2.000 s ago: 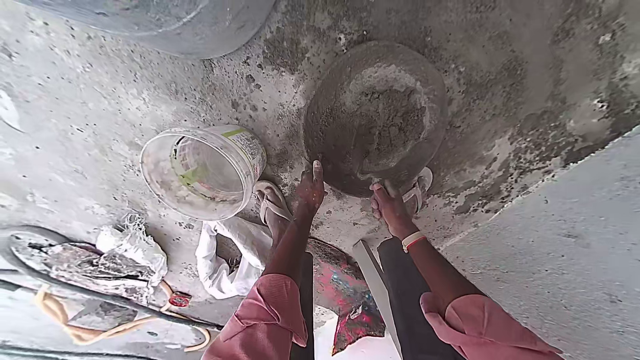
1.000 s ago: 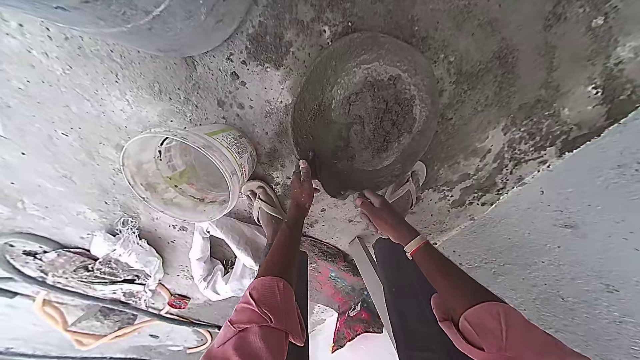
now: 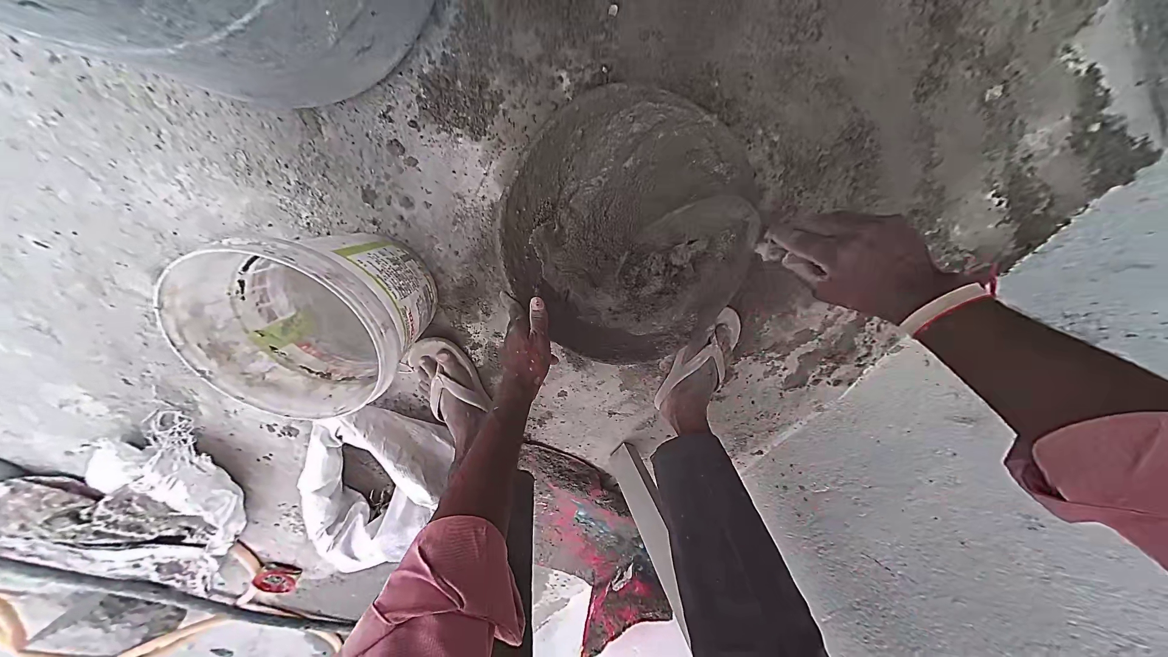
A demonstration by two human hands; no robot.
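Observation:
A round, dark basin [image 3: 538, 155] lies on the concrete floor between and beyond my feet, with wet grey mortar [image 3: 630, 219] in it. My left hand [image 3: 526, 351] grips the basin's near left rim, thumb on top. To the right of the basin, my right hand [image 3: 844, 260] has its fingers curled at the right rim; whether they close on the rim or on a small tool there, I cannot tell. A pale rounded shape, perhaps a trowel blade or smoothed mortar, shows in the mix beside that hand.
A clear plastic bucket [image 3: 406, 283] lies tipped to the left. A large grey drum [image 3: 301, 64] stands at the upper left. White woven sacks [image 3: 365, 493], a dark hose [image 3: 137, 589] and a flat bar [image 3: 652, 529] lie nearer me. A pale wall or ledge [image 3: 985, 438] rises at right.
My right hand has left the basin's near rim and moved to its right side. My left hand still holds the near left rim. The mortar's surface has changed shape.

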